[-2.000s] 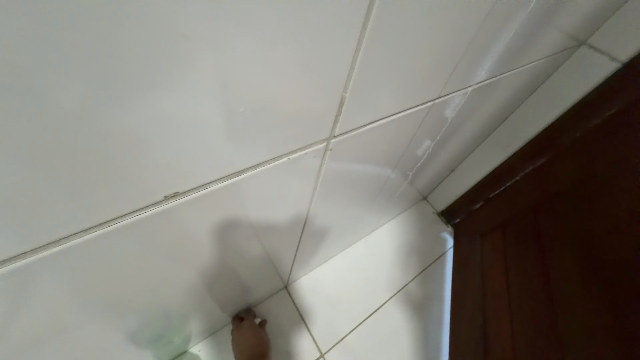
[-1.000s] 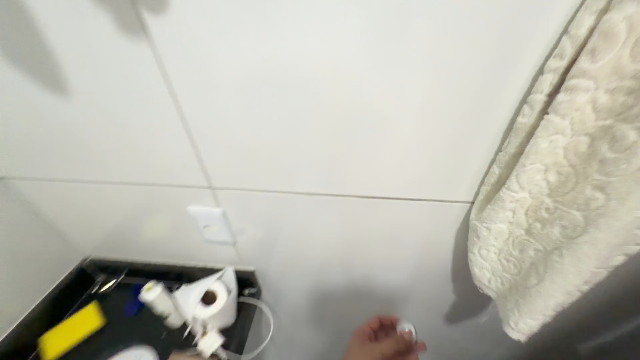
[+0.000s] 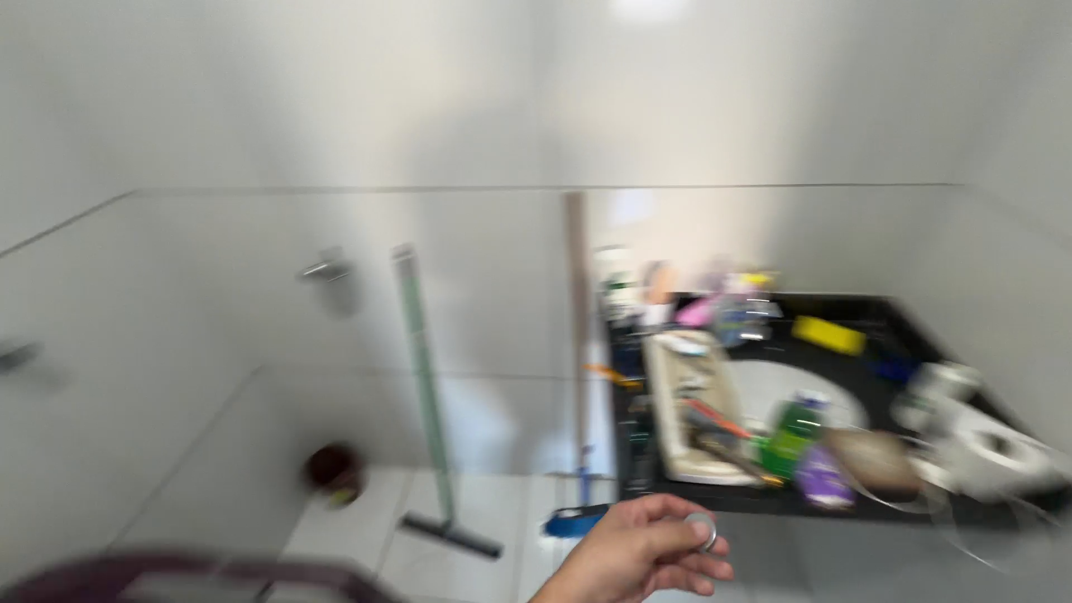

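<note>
My left hand reaches in from the bottom, right of centre, with a small round silvery disc pinched between thumb and fingers. What the disc is exactly cannot be told. The lower fingers are loosely curled. Just beyond the hand stands the black countertop, where a green bottle and a purple container are nearest. A cream tray of small items lies there beside the white basin. My right hand is not in view. The view is blurred.
A green-handled squeegee and a brown-handled blue broom lean at the tiled wall. A dark round object is on the floor. Toilet paper, a yellow sponge-like block and a thin pale cord are right. A wall tap juts out.
The view has swung a lot, from tiles and a dark wooden piece, past a hanging cream towel, to the countertop and tiled corner. The disc stays in my left hand since one second ago.
</note>
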